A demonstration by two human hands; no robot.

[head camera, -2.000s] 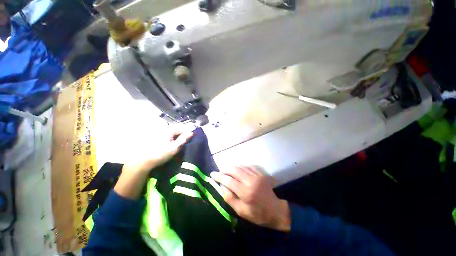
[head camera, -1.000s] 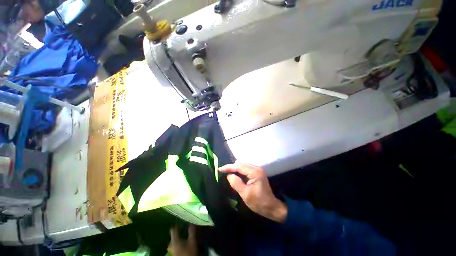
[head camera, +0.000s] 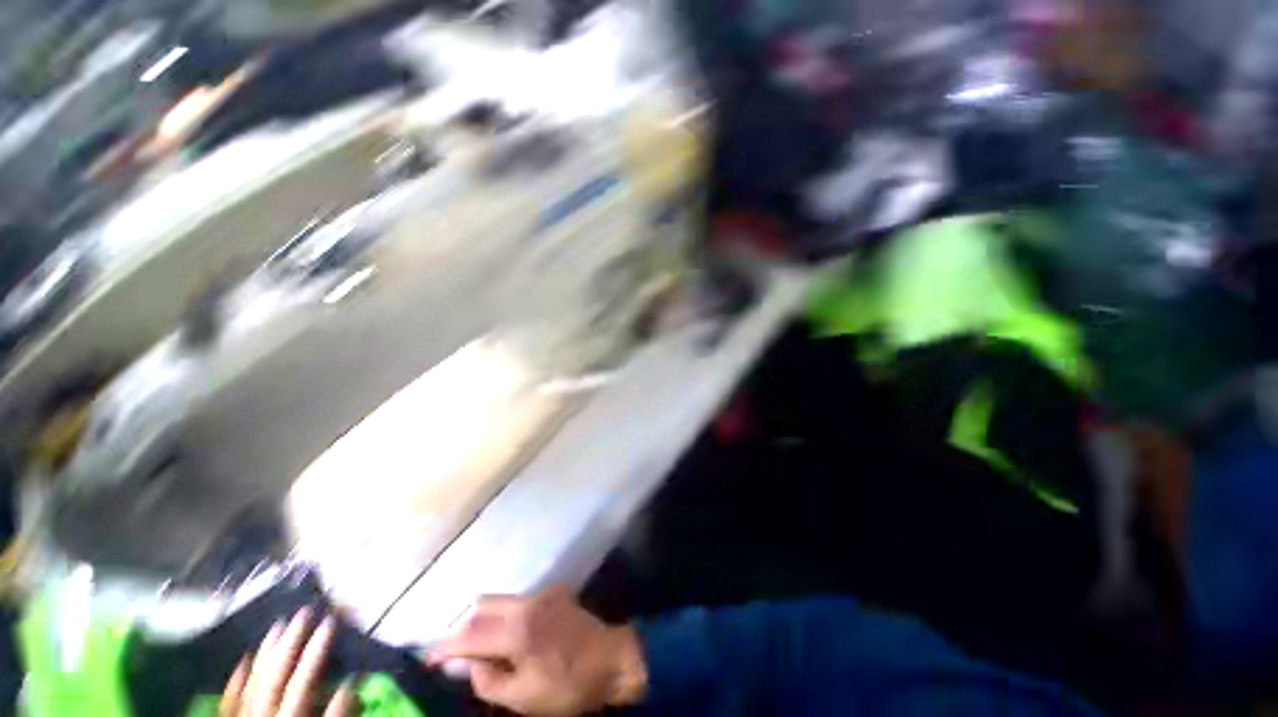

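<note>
The view is blurred. The black and neon-green garment panel (head camera: 189, 665) lies at the bottom left, by the head end of the white sewing machine (head camera: 351, 322). My left hand (head camera: 287, 675) is cut off by the bottom edge; its fingers are slightly apart and lie over the black cloth. My right hand (head camera: 540, 653) is to its right, at the front edge of the machine bed (head camera: 512, 525), with thumb and fingers close together at the cloth's edge. Whether it pinches the cloth is too blurred to tell. The needle area cannot be made out.
Black cloth with neon-green pieces (head camera: 967, 287) is piled right of the machine table. Dark and coloured items, too blurred to name, fill the background at the upper right. Another pale machine or table part (head camera: 210, 217) is at the upper left.
The view has swung to the right, so machine and panel now sit further left. My left hand, earlier under the neon-green cloth, now shows on top of the black cloth beside my right hand.
</note>
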